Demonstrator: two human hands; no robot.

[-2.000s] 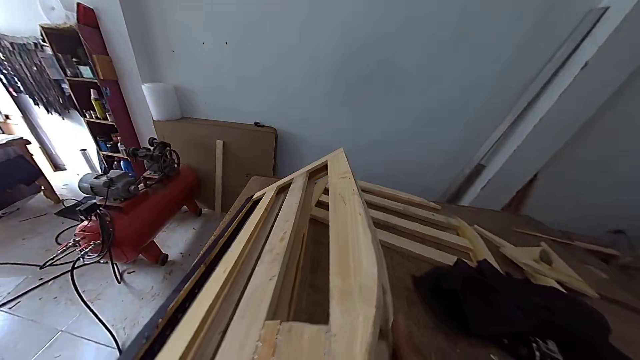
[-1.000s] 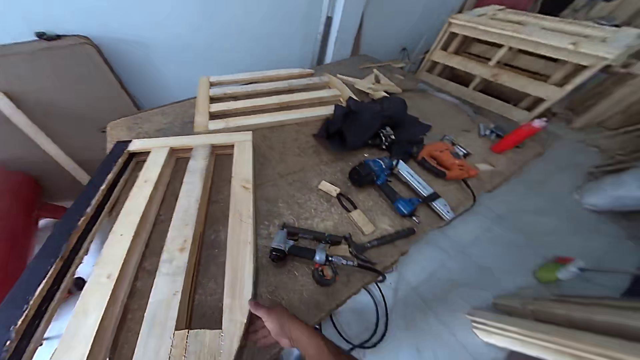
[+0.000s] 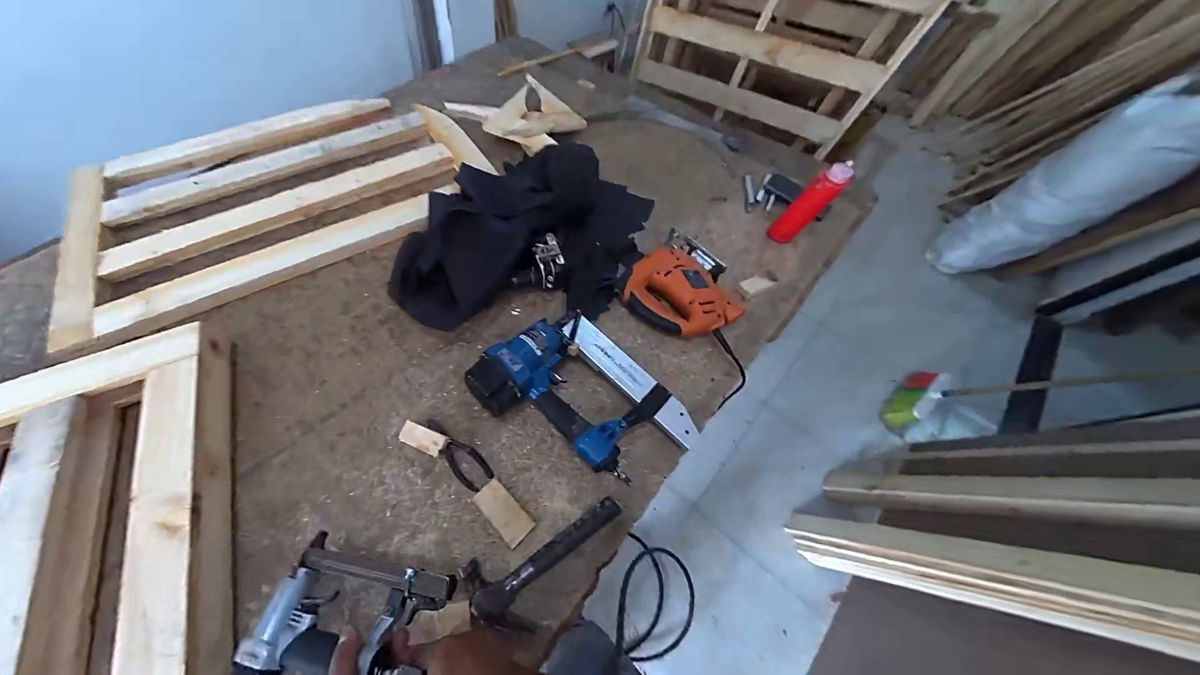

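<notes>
My right hand (image 3: 464,653) is at the bottom edge, partly cut off, with its fingers around the handle area of a pneumatic stapler (image 3: 305,609). My left hand is out of view. Beside the stapler lies a hammer (image 3: 548,562), its head near my right hand. Farther up the table are pincers (image 3: 467,466) with wood pieces at both ends, a blue pneumatic nailer (image 3: 525,366) and an orange jigsaw (image 3: 680,292). A slatted wooden frame (image 3: 169,487) fills the lower left, and another slatted frame (image 3: 272,202) lies behind it.
Black cloth (image 3: 525,225) lies mid-table, and a red bottle (image 3: 808,203) near the right edge. A black hose (image 3: 623,600) hangs beside the table. Wooden boards (image 3: 994,572) stand at lower right; a broom (image 3: 914,403) rests on the floor. More slatted frames (image 3: 769,56) stand at the back.
The view has swung right and down. My right hand has left the near wooden frame's corner, where it was one second ago, and is now at the stapler.
</notes>
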